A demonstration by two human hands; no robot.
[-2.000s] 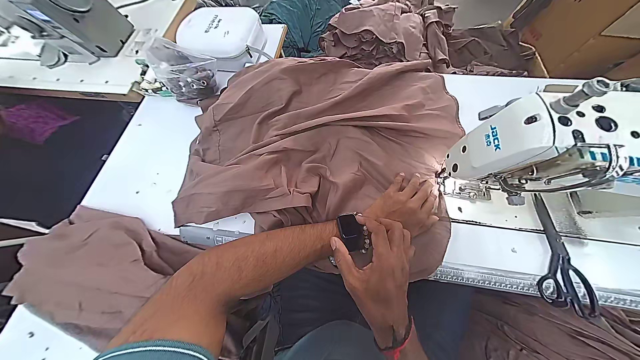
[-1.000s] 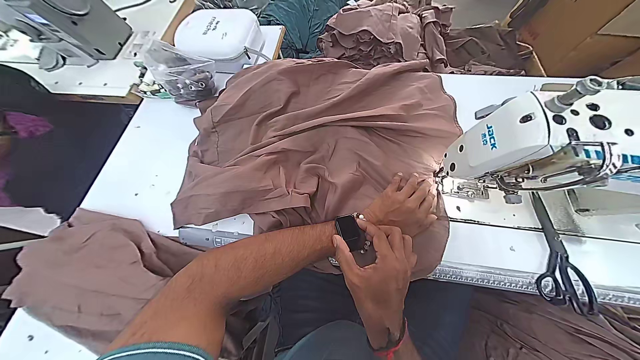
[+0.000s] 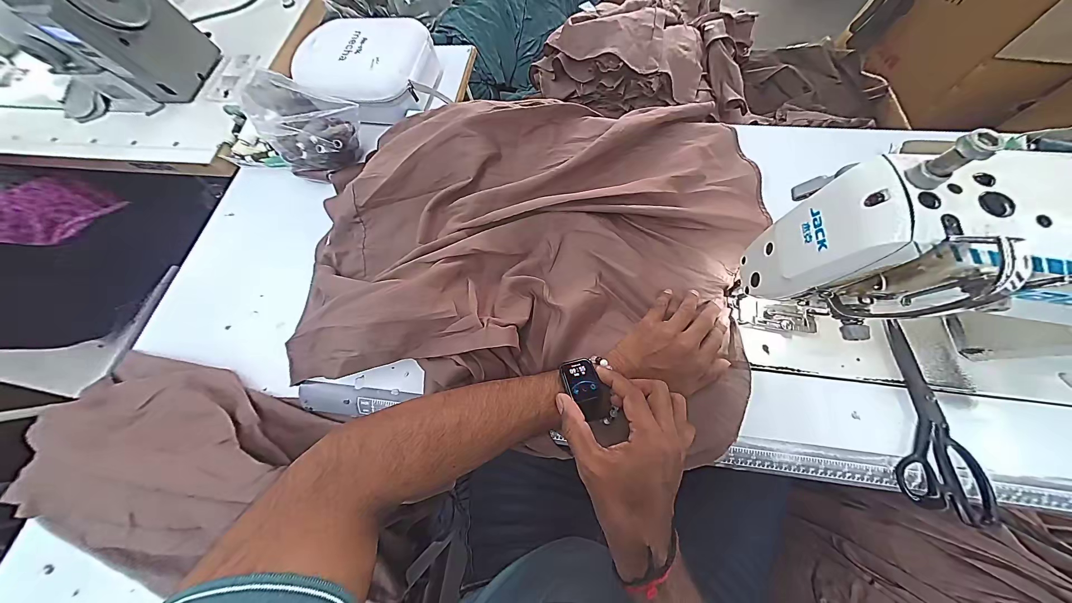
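Brown fabric (image 3: 502, 226) lies spread and creased over the white sewing table, its right edge at the needle area of a white Jack sewing machine (image 3: 854, 226). My left hand (image 3: 674, 343) rests palm down on the cloth, fingers spread, just left of the presser foot. A black smartwatch (image 3: 584, 389) with a lit screen and a beaded bracelet are on that wrist. My right hand (image 3: 632, 435) is at the watch, thumb and index finger touching its sides, the other fingers curled. It wears a dark and red cord at the wrist.
Black scissors (image 3: 934, 435) lie right of my hands, over the table's front edge and its measuring tape (image 3: 812, 463). A white case (image 3: 368, 63) and a plastic bag of small parts (image 3: 306, 134) stand at the back left. Piled brown cloth (image 3: 628, 59) and a cardboard box (image 3: 963, 67) are behind.
The watch screen, dark in the earlier frames, is lit now. Both hands have stayed in about the same places.
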